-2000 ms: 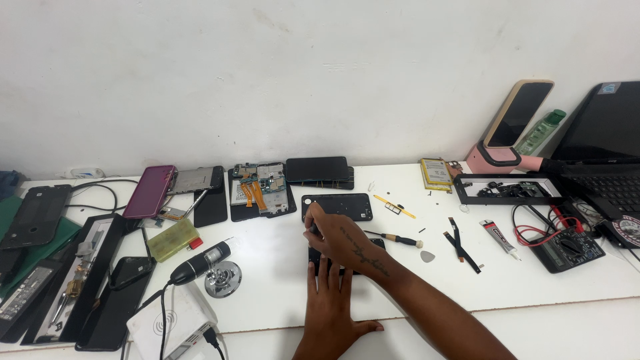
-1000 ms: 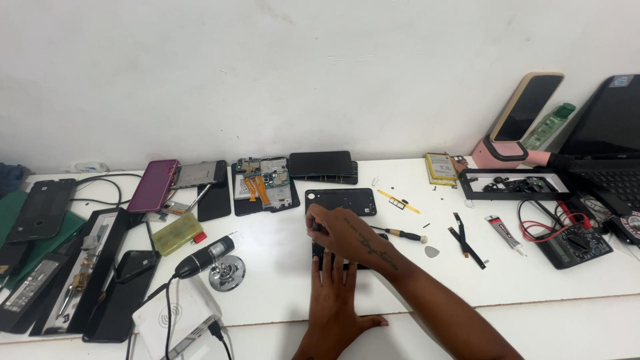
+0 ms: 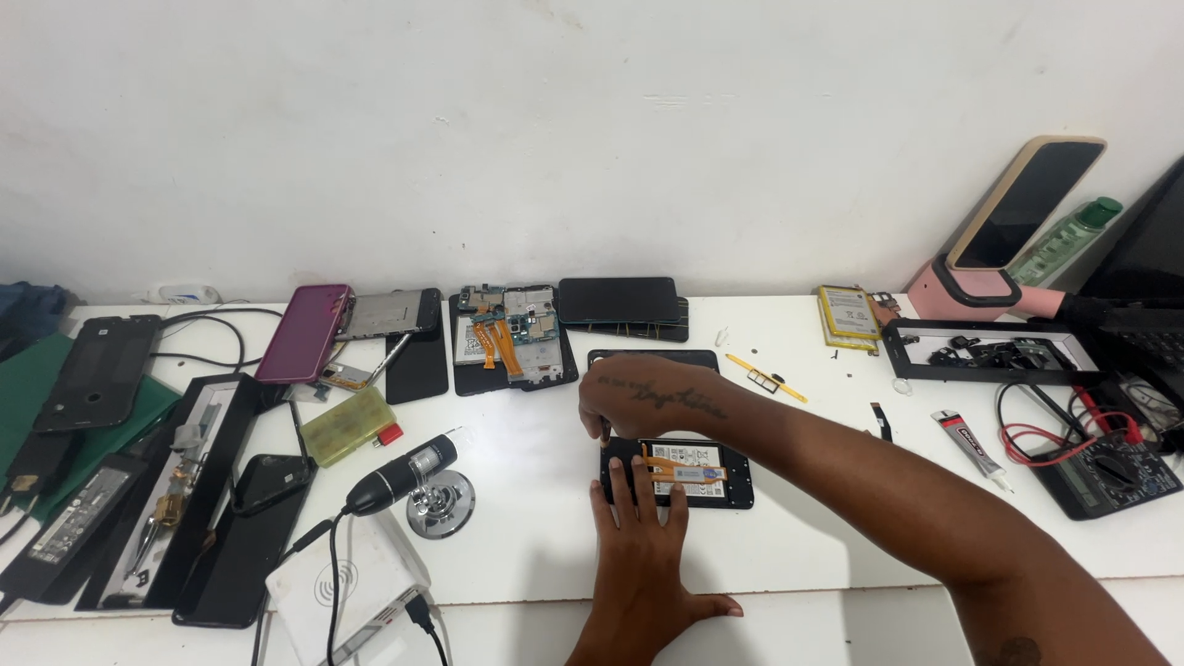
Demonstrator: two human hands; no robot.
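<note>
An opened phone with a labelled battery and orange flex cables lies on the white table. My left hand rests with fingers spread over its lower left part. My right hand is curled above the phone's upper left corner, fingertips pointing down; a small dark thing shows beneath them, too hidden to identify. Behind that hand is a black phone back cover, partly covered by it. A yellow flex strip lies to the right of the cover.
Left are a USB microscope, a white box, a parts tray and phone parts. Behind sit a phone board assembly and a black phone. Right are a glue tube, a multimeter and a black-framed tray.
My right forearm has swung outward to the right and now covers where the screwdriver lay and part of the black flex cables. More of the phone's battery shows. My left hand stays on the phone.
</note>
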